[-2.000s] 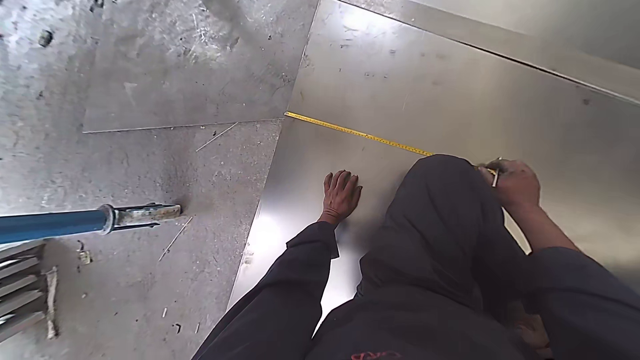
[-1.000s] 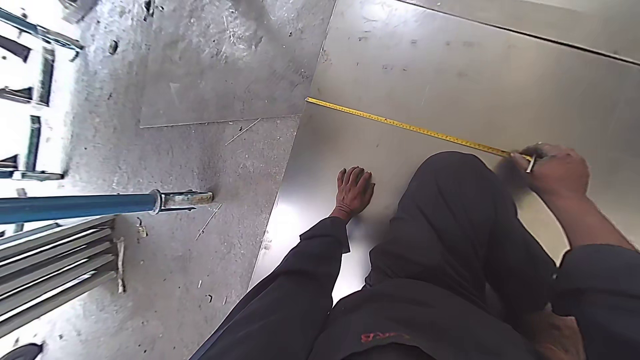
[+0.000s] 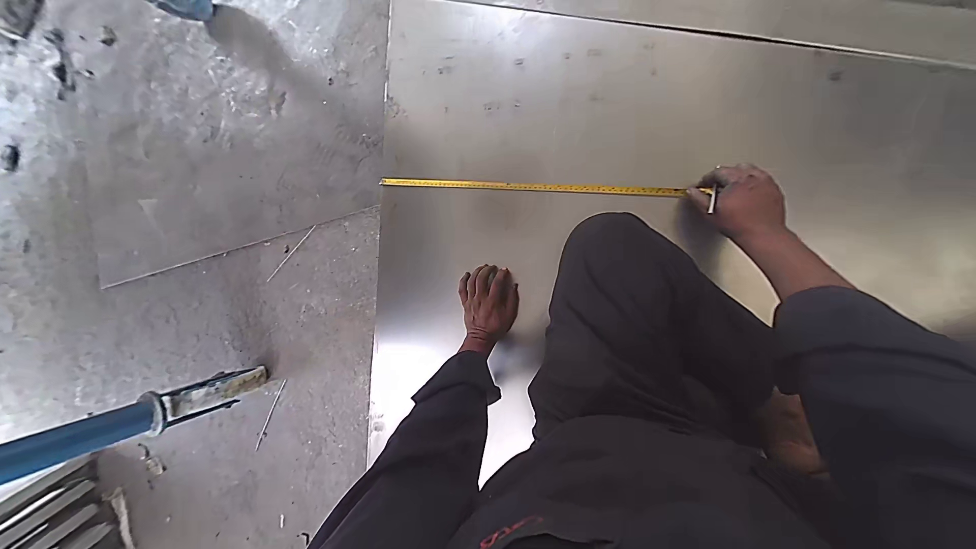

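A yellow measuring tape (image 3: 534,187) lies across a large shiny metal sheet (image 3: 488,114), its far end at the sheet's left edge. My right hand (image 3: 743,200) is closed around the other end of the tape, above and to the right of my knee. A small pale stick-like item (image 3: 712,200) shows between its fingers; its kind is unclear. The tape's case is not visible in the hand. My left hand (image 3: 489,301) rests flat on the sheet, below the tape and left of my knee, holding nothing.
Another metal sheet (image 3: 762,19) borders this one along the top. On the concrete floor at left are a thin flat sheet (image 3: 229,206), a blue metal pole with a forked end (image 3: 91,438), thin strips (image 3: 271,412) and a stack of metal bars (image 3: 53,507).
My right hand has moved right along the sheet, and more tape shows between it and the left edge than two seconds ago. My left hand stays on the sheet.
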